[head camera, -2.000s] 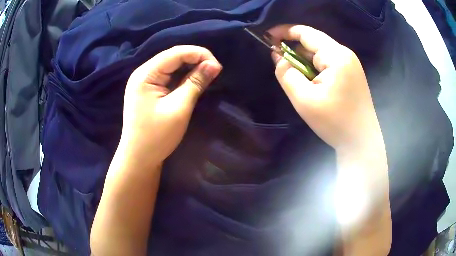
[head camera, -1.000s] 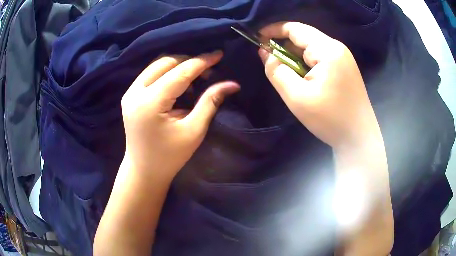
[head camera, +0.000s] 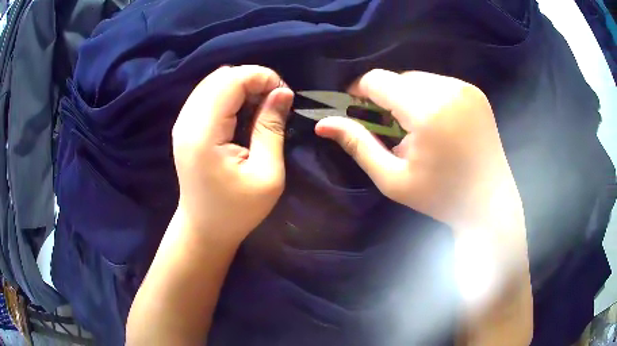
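Note:
A dark navy garment (head camera: 318, 270) lies in folds across most of the view. My left hand (head camera: 230, 135) is above its middle, with thumb and fingertips pinched together. A very fine dark thread seems to show at the fingertips, too small to be sure. My right hand (head camera: 433, 135) holds green-handled thread snips (head camera: 373, 119). Their two silver blades are apart and point left, with the tips close beside my left thumb and fingertips. What lies behind the fingers is hidden.
Grey garments (head camera: 40, 135) lie along the left. A white table edge (head camera: 587, 54) shows at the right, beside the navy cloth. A bright glare covers part of my right forearm and the cloth near it. Blurred items show at the lower left corner.
My left hand opened, then closed to a pinch again. The snips moved down and turned level toward it, and their blades now show apart. The navy cloth shifted slightly.

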